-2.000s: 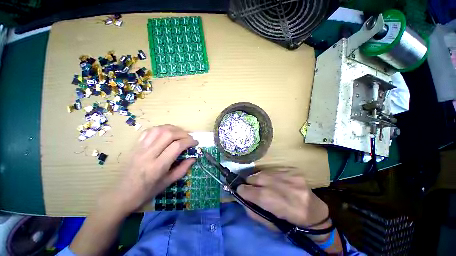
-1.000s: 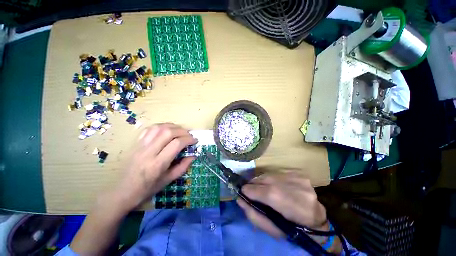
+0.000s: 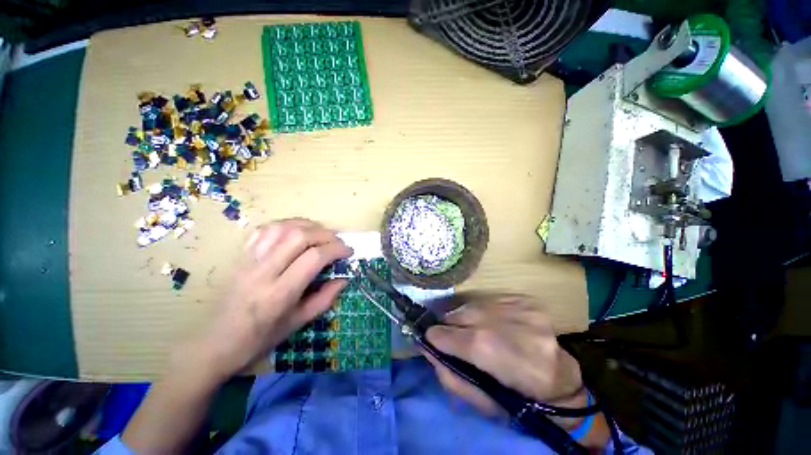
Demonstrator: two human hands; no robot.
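Note:
The green circuit board panel [image 3: 363,333] lies in front of me, with dark parts on its lower left. My left hand [image 3: 283,271] rests over its upper left, fingertips pinching a small dark component [image 3: 340,267] at the top edge. My right hand [image 3: 507,347] grips the black soldering iron [image 3: 411,311], its tip beside that component. A thin metal guide runs beside the iron; whether the tip touches is too small to tell. A white sheet [image 3: 427,293] shows under the panel.
The round tip-cleaning pot [image 3: 481,233] stands just beyond the iron. Loose components [image 3: 200,142] lie left. A bare green panel [image 3: 317,76] lies at the far side. The fan [image 3: 507,31] is beyond; the solder feeder [image 3: 587,169] with its solder reel [image 3: 725,75] stands right.
The iron and right hand have shifted slightly at the panel's top edge. My left hand stays in nearly the same place. The whole view has moved a little.

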